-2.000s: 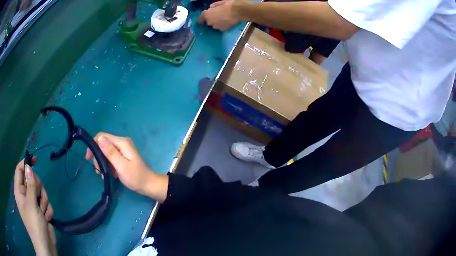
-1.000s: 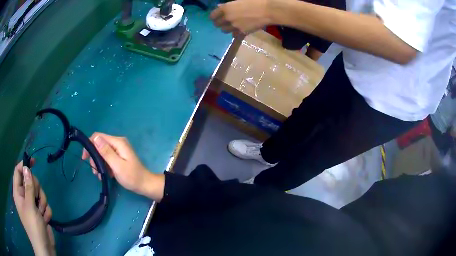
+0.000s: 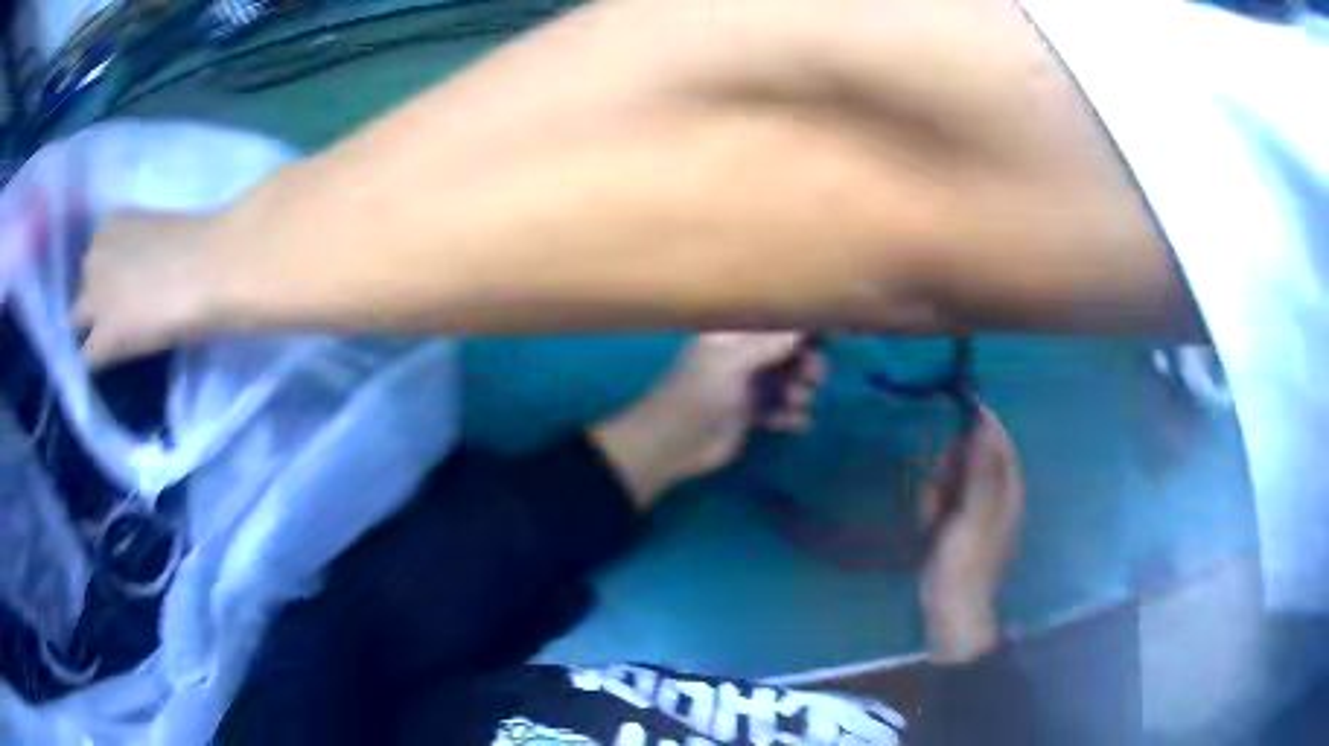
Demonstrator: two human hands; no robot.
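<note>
The frame is strongly blurred. My left hand (image 3: 736,391) is closed around a dark part of the black headband. My right hand (image 3: 974,510) grips the other side of the headband near its dark curved end arm (image 3: 918,388). The padded-looking stretch shows only as a faint dark smear (image 3: 831,528) between my hands, low over the bench. Another person's arm hides the upper part of the work. The thin wire cannot be made out.
Another person's bare arm (image 3: 656,190) crosses close in front, its hand at a large translucent plastic bag (image 3: 314,481) holding black bands at left. The white shirt (image 3: 1253,262) stands at right. The teal bench top (image 3: 685,576) ends at a front edge below.
The view has swung left; the green press and carton are out of view. The plastic bag and the other person's reaching arm have come in. My hands still hold the headband, now mid-frame.
</note>
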